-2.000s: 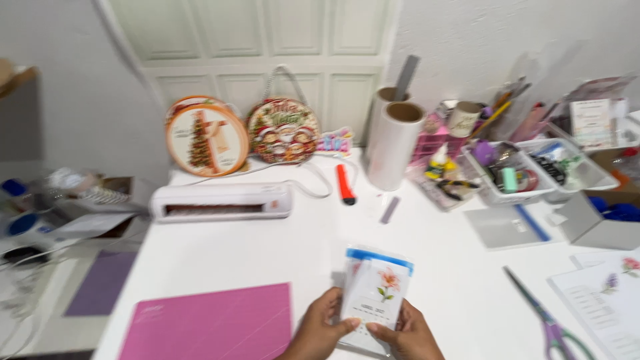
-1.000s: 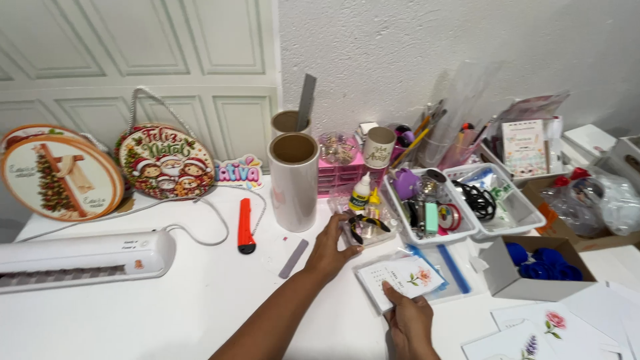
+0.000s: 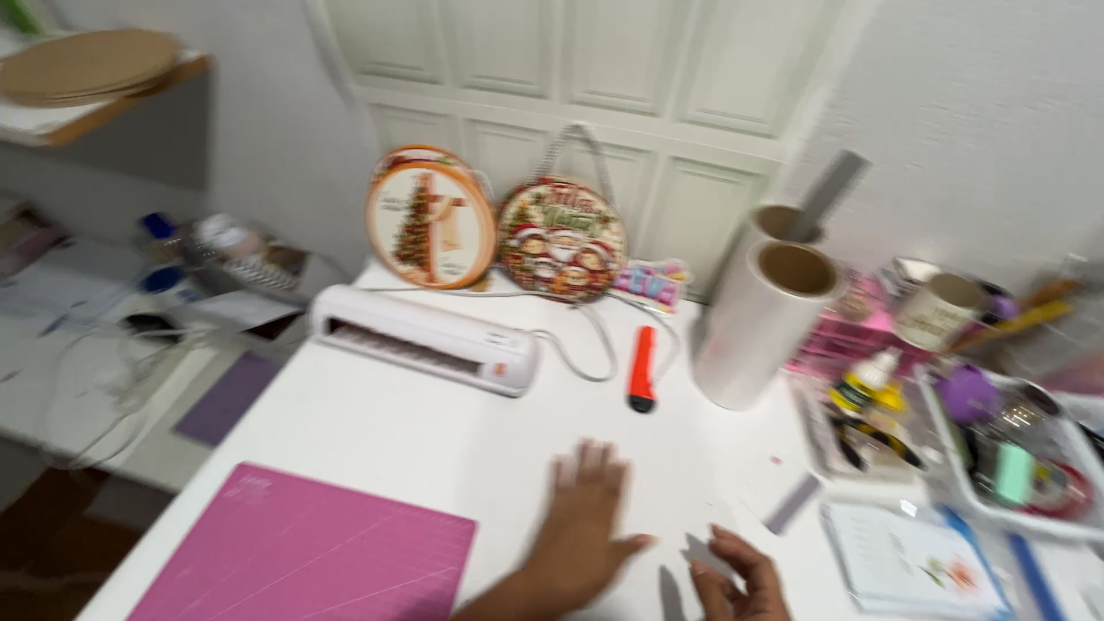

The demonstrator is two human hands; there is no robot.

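My left hand [image 3: 582,535] is over the white tabletop, palm down with its fingers apart, right of a pink cutting mat [image 3: 319,552]. To its right, my right hand [image 3: 740,576] is at the bottom edge with bent fingers and nothing visible in it. A clear packet of printed cards with a flower [image 3: 914,556] lies at the lower right. Between that packet and my hands is a small grey strip [image 3: 792,504]. A red utility knife [image 3: 642,371] lies beyond my left hand.
A white laminator [image 3: 423,341] with a cable stands at the back left, before two round Christmas plaques [image 3: 431,220]. Upright film rolls [image 3: 759,328] stand at the back. Trays of glue, pliers and tape [image 3: 1018,457] line the right. A lower shelf is at the left.
The card packet, held in both hands two seconds ago, now lies released at the right. My left hand has left the pliers tray and is over the tabletop. The view has swung left.
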